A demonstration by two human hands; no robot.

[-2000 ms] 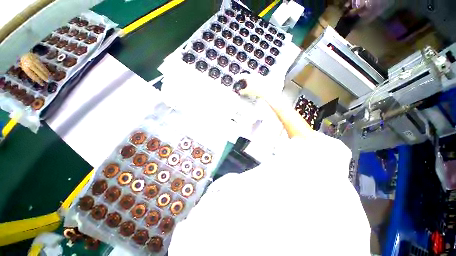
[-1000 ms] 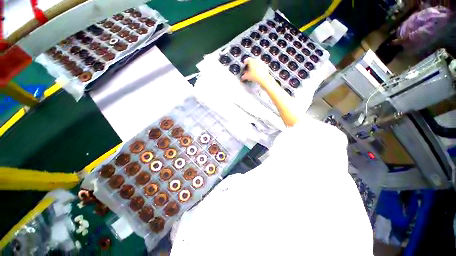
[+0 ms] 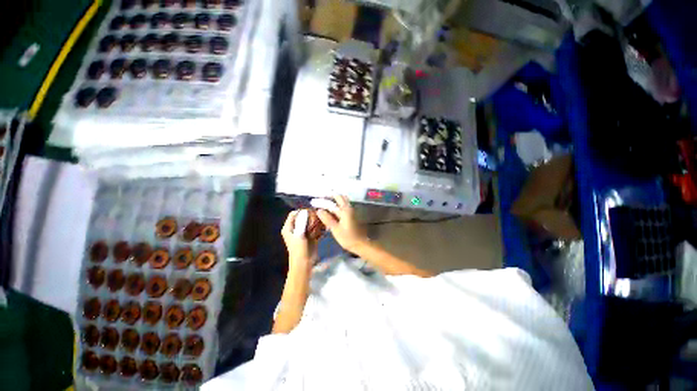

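Observation:
My left hand (image 3: 299,233) and my right hand (image 3: 340,221) are close together in front of the machine bed's front edge. Between them they hold a copper ring part (image 3: 316,224); how many parts there are cannot be told. White covers show on some fingertips. A blister tray (image 3: 218,267) with rows of copper ring parts lies to the left. The machine bed (image 3: 321,153) carries two fixtures: the left fixture (image 3: 351,84) with brown and pale spots, the right fixture (image 3: 440,145) black with pale spots.
A tray stack (image 3: 164,126) with dark parts on top stands at upper left. A white sheet (image 3: 55,229) lies left of the copper tray. A grey box (image 3: 397,93) stands between the fixtures. Blue shelving (image 3: 588,153) with a cardboard box (image 3: 546,202) is at right.
The view has turned right to the machine. The hand seen earlier at the dark-part tray is no longer there; both hands are now together at the machine's front, holding a copper part.

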